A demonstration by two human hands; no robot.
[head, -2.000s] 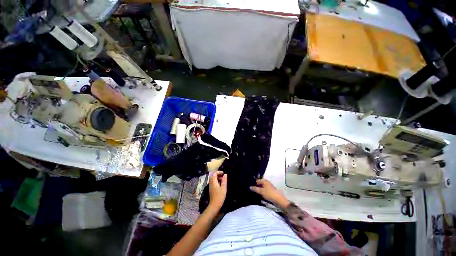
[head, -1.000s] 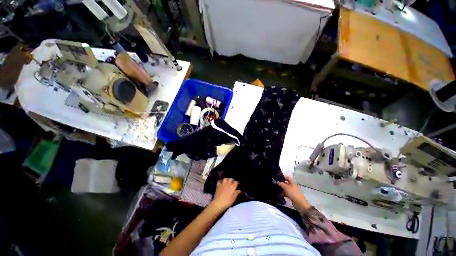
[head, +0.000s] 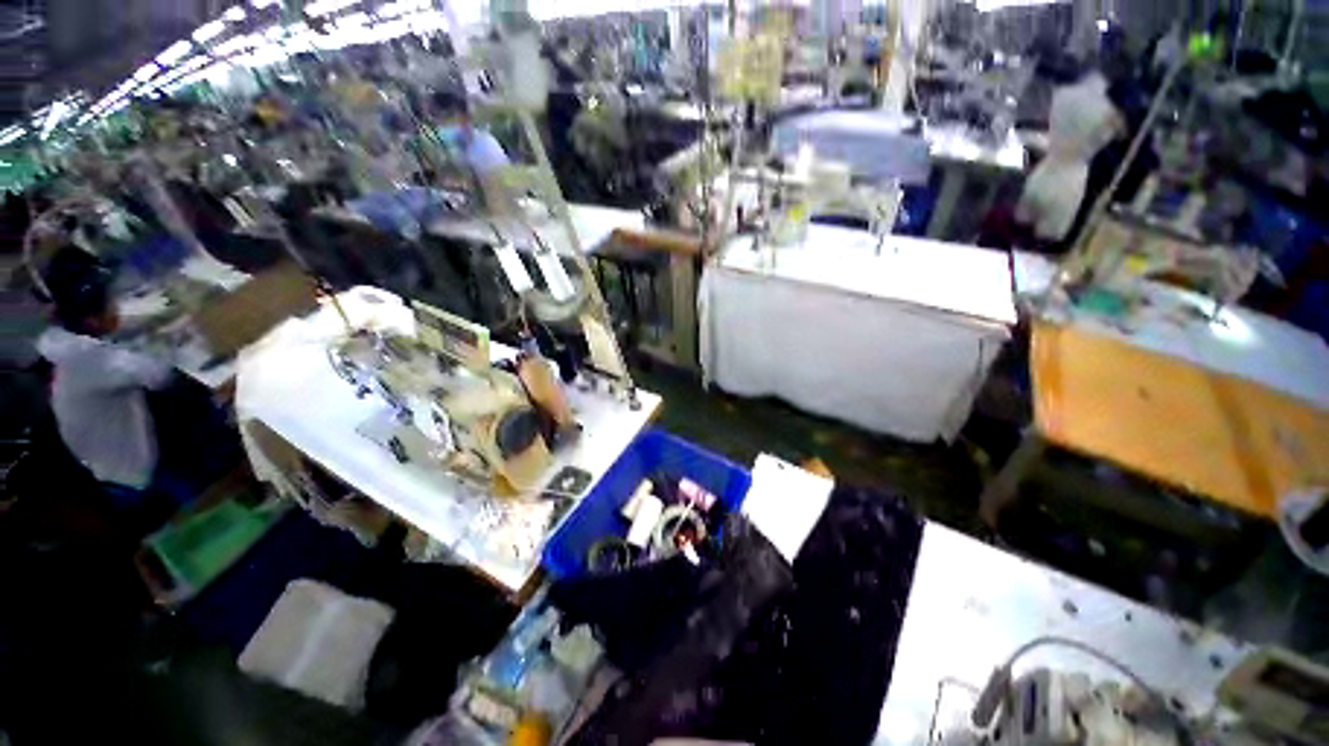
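A long dark cloth piece with small pale print (head: 838,619) lies over the white table (head: 977,598) and runs down to the lower edge of the view. More dark cloth (head: 678,605) is heaped over the front of the blue basket (head: 583,532). The basket holds white spools and tape rolls. The top of a sewing machine (head: 1057,707) shows at the lower right, cut off by the edge. My hands are not clearly in view; a small pale patch at the bottom edge is too slight to identify.
Another sewing machine (head: 467,415) stands on a white table at the left. A person (head: 102,386) sits at the far left. A white-draped table (head: 860,343) and an orange-fronted table (head: 1181,415) stand ahead. A green bin (head: 212,547) is at the lower left.
The view has tilted up, showing the factory floor beyond, and the table has shifted down in the picture. Both hands, seen on the dark cloth before, have dropped out of clear view.
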